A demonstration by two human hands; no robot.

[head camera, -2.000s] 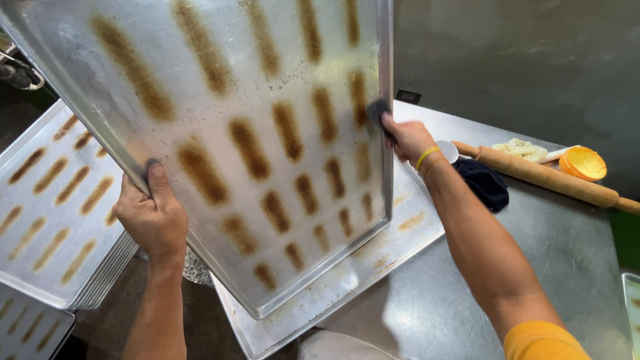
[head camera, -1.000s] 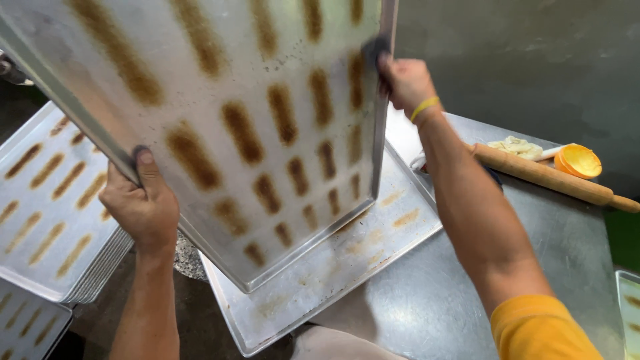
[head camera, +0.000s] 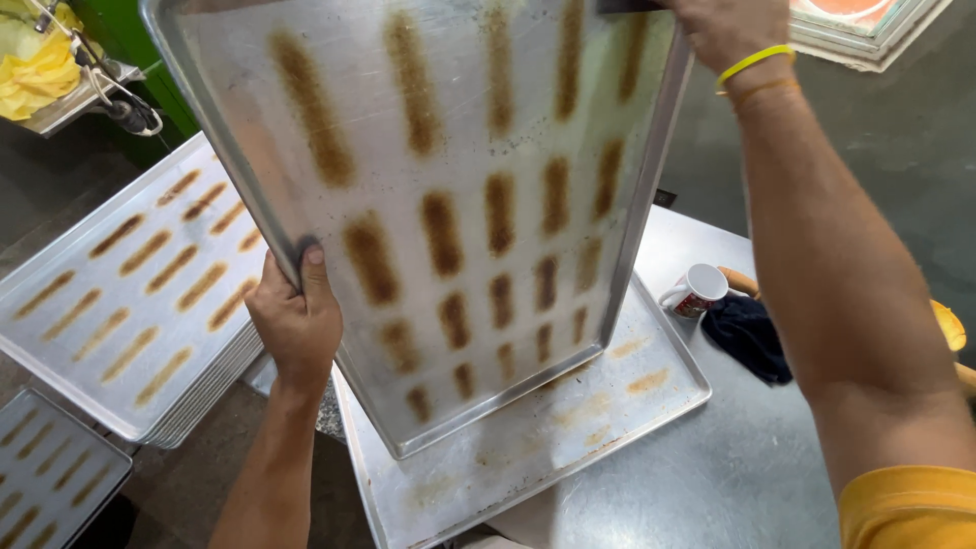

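A metal baking tray (head camera: 526, 290) with rows of brown oblong stains stands tilted up before me, its lower end over a second stained tray (head camera: 549, 465) that lies on the metal table. My left hand (head camera: 297, 313) grips the upright tray's left rim, thumb on the inner face. At the top right corner my right hand (head camera: 736, 30), a yellow band on its wrist, is closed on a dark flat pad or scraper (head camera: 629, 6) that touches the tray; the view's upper edge cuts off part of both.
On the left stand a stack of stained trays (head camera: 206, 374) and another tray (head camera: 61, 473). A mug (head camera: 695, 290) and a dark cloth (head camera: 747, 335) lie on the metal table (head camera: 686, 465) to the right. Cables (head camera: 114, 99) hang at upper left. An orange container (head camera: 948, 326) shows at far right.
My right hand with the dark thing has moved up along the tray's right side to its top corner. My left hand keeps its hold on the left rim.
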